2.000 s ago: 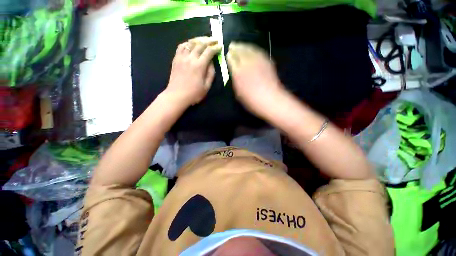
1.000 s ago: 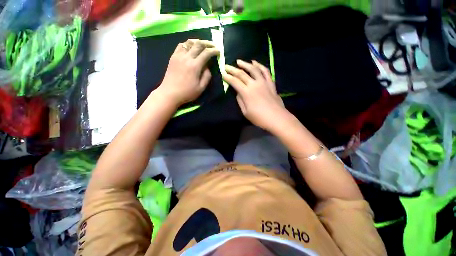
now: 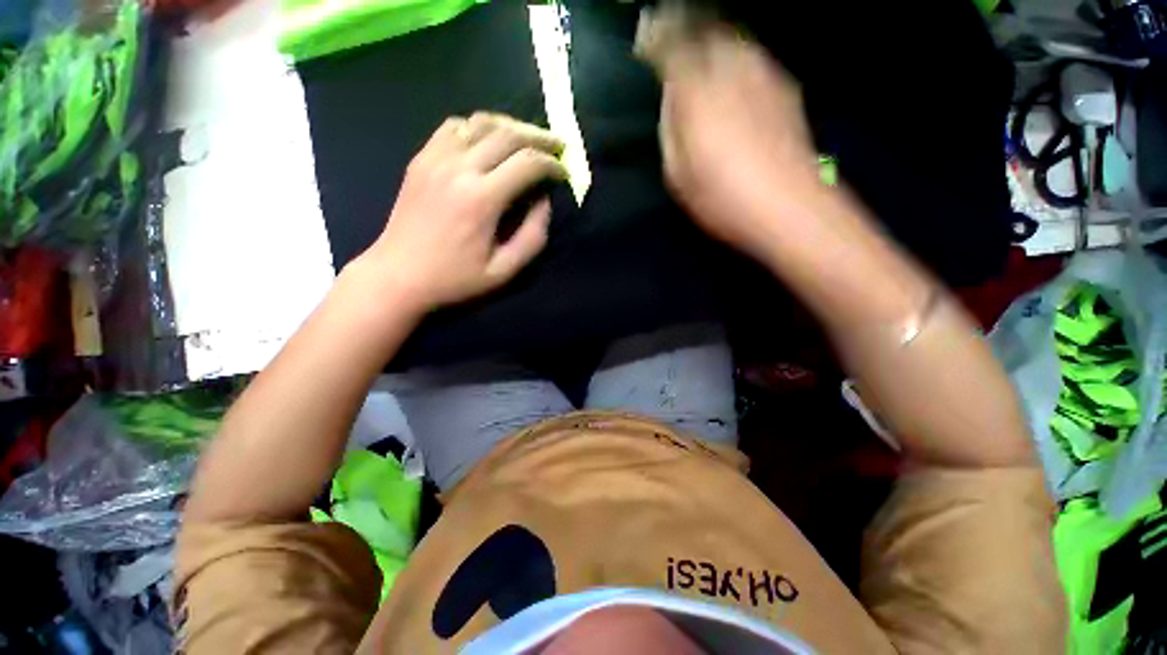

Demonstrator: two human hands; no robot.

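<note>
A black garment panel [image 3: 397, 141] with a neon-green section [image 3: 371, 23] at its top left lies over the white table. A narrow whitish-green strip [image 3: 558, 96] lies lengthwise on the black cloth at the top centre. My left hand [image 3: 474, 205] rests on the cloth just left of the strip, fingertips at its edge, palm down. My right hand [image 3: 730, 128] is right of the strip near the top edge, blurred, with its fingertips bunched; whether it holds cloth cannot be told. The needle area is not clearly visible.
The white table [image 3: 243, 218] shows at left, beside bagged green pieces [image 3: 71, 128]. Black-handled scissors [image 3: 1049, 134] lie at right. A plastic bag of green pieces [image 3: 1094, 371] sits at lower right, and green cloth [image 3: 378, 505] lies by my lap.
My right hand has moved up and right, away from the strip. My left hand has shifted slightly down. The green band along the top now shows only at left.
</note>
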